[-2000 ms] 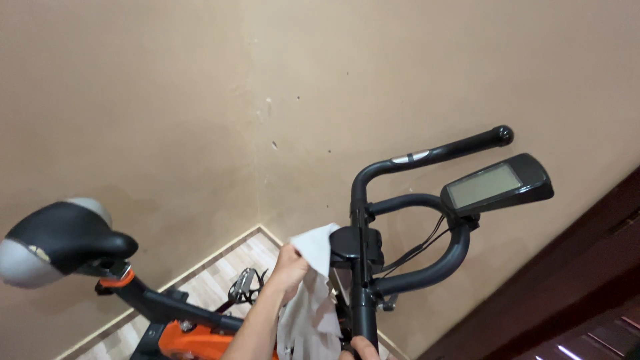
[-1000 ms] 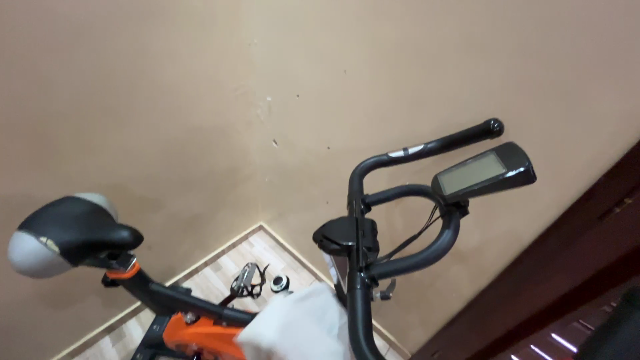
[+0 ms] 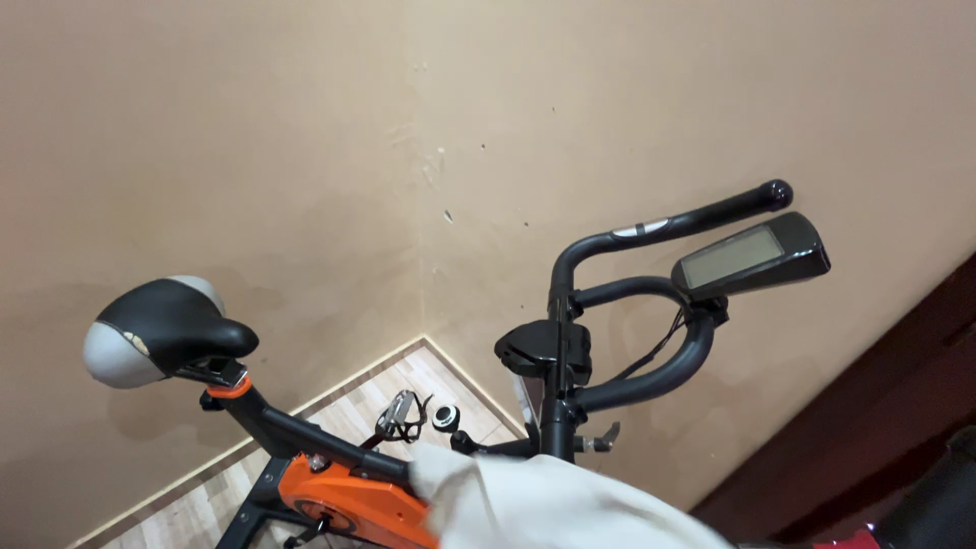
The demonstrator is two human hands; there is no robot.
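Neither of my hands shows at this moment. A white cloth (image 3: 564, 503), partly blurred, spreads across the bottom of the view, over the lower handlebar and part of the frame of an exercise bike. The black handlebar (image 3: 656, 381) rises above the cloth, with a grey-screened display console (image 3: 736, 259) at its right. The black and grey saddle (image 3: 171, 328) is at the left, on a black post with an orange collar (image 3: 229, 387). An orange cover (image 3: 354, 499) lies below it, its right part hidden by the cloth.
Beige walls meet in a corner behind the bike, above a light wood-look floor (image 3: 419, 374). A strapped pedal (image 3: 400, 415) juts out near the corner. Dark reddish-brown panelling (image 3: 862, 427) stands at the right, with a dark object (image 3: 934, 488) in front at the lower right.
Two seconds ago both hands were in view, one on the white cloth and one at the handlebar; they are out of view now. The cloth has moved down from beside the handlebar's centre.
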